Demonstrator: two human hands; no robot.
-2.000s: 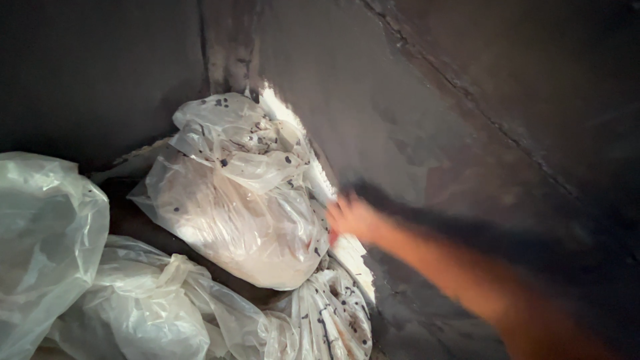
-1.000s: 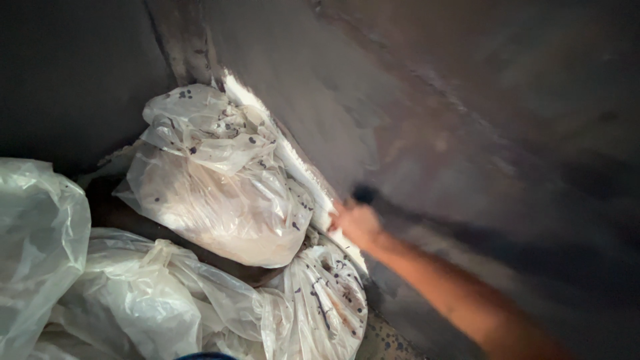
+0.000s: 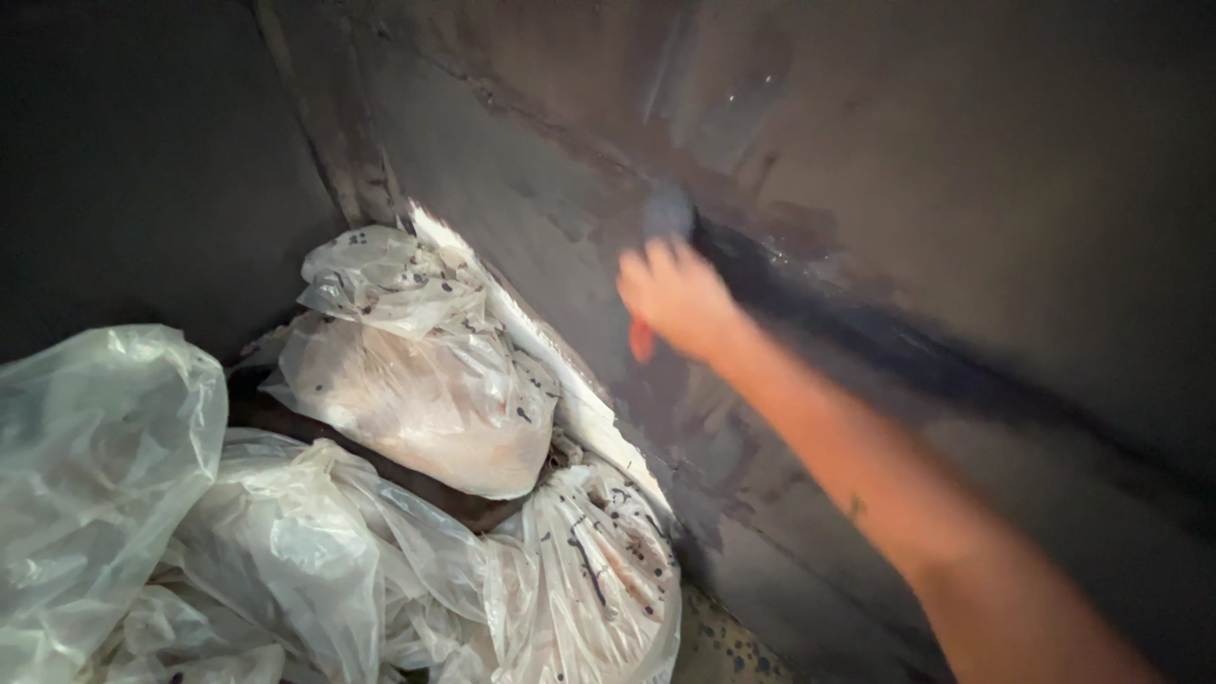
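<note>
My right hand (image 3: 679,290) is closed on a tool with a red handle (image 3: 642,339), held against or close to the dark wall (image 3: 532,190). A blurred grey head, perhaps of a brush (image 3: 669,211), shows beyond the fingers; its exact kind cannot be told. Glossy streaks and a dark shadow lie on the wall around the hand. A white unpainted-looking strip (image 3: 589,413) runs along the wall's lower part, left of and below the hand. My left hand is out of view.
Clear plastic bags (image 3: 427,408) with pale contents are piled against the wall's foot at the left, several spattered with dark spots. A large clear bag (image 3: 104,475) stands at the far left. A spotted floor patch (image 3: 727,641) shows at the bottom.
My right hand has moved up and away from the white strip to the wall above it. The tool's red handle now shows below the fingers. The view has shifted somewhat.
</note>
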